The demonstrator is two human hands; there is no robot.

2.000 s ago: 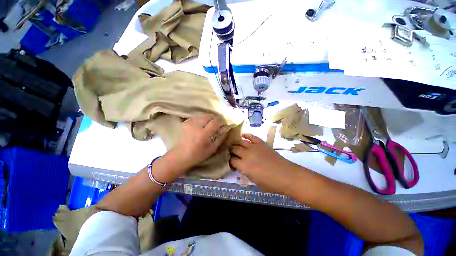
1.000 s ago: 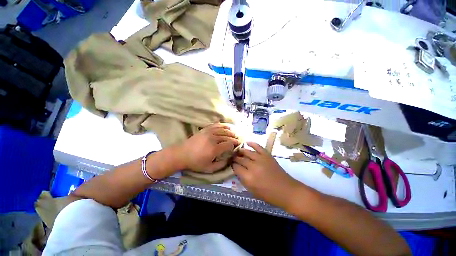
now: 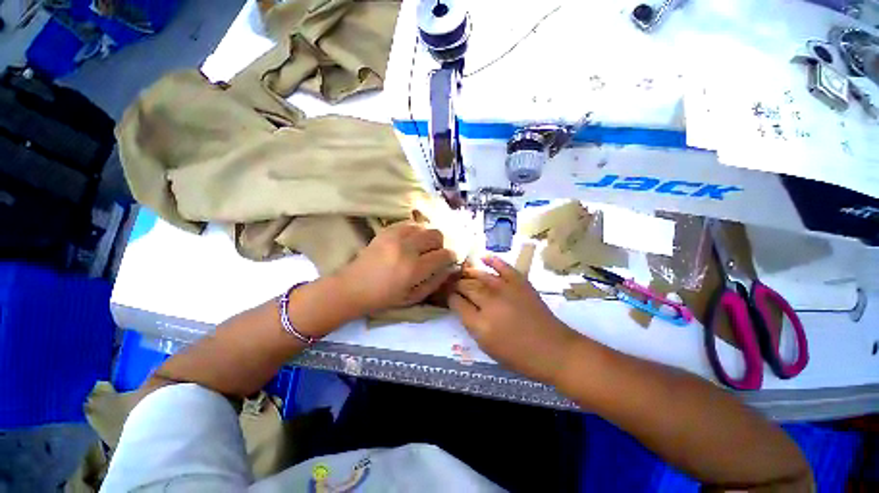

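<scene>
A khaki garment panel [image 3: 289, 173] lies bunched on the white table, left of the needle area, and runs under my hands. My left hand [image 3: 405, 265] has its fingers bent on the cloth edge just in front of the presser foot area. My right hand [image 3: 501, 313] pinches the same edge close beside it, fingertips nearly touching the left ones. The lamp glare on the white sewing machine [image 3: 598, 159] hides the needle and foot. A small bluish-grey block [image 3: 498, 231] stands right of the needle area.
Small khaki pieces [image 3: 569, 236], thread snips [image 3: 646, 294] and pink-handled shears [image 3: 755, 327] lie to the right. More khaki cloth [image 3: 332, 48] lies behind the panel. A ruler strip [image 3: 434, 374] runs along the front edge. Paper [image 3: 771, 116] and metal parts rest on the machine head.
Both hands stay at the cloth edge near the needle. The cloth under and in front of my hands has been drawn up and less of it hangs toward the front edge. The camera view has shifted slightly.
</scene>
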